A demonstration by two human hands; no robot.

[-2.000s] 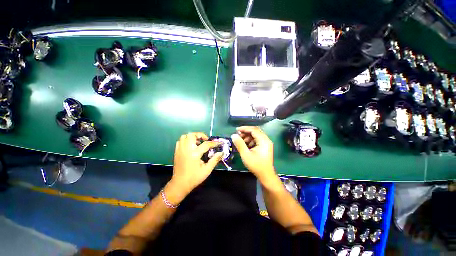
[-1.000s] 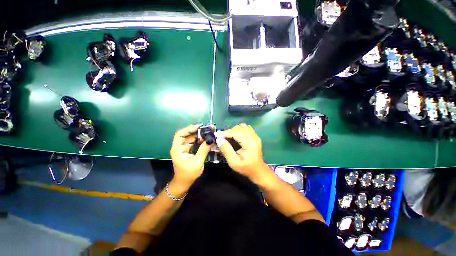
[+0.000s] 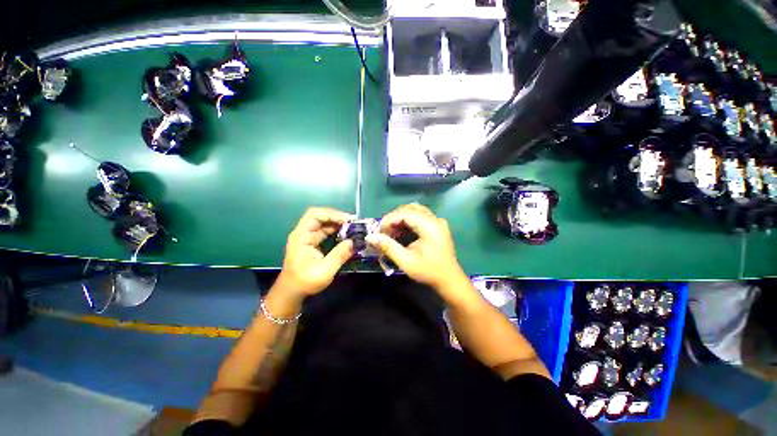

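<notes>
A small black housing (image 3: 359, 238) with silvery parts is held at the bench's front edge. My left hand (image 3: 313, 249) grips its left side with thumb and fingers. My right hand (image 3: 419, 244) holds its right side. A pale lead or part sticks out below it, near my right thumb. The fingers hide much of the unit. The electric screwdriver (image 3: 566, 89) slants over the screw feeder (image 3: 450, 102), its tip at the feeder's front right, with no hand on it.
One unit (image 3: 530, 212) sits right of my right hand. Rows of assembled units (image 3: 652, 173) fill the bench's right. Loose unfinished units (image 3: 169, 128) lie on the left. A blue crate (image 3: 562, 334) holding units is below the edge. A metal rail (image 3: 213, 35) runs along the back.
Both hands still hold the unit; its black part first showed a second ago and now appears lower between the fingers. The bench and feeder appear higher in view than two seconds ago.
</notes>
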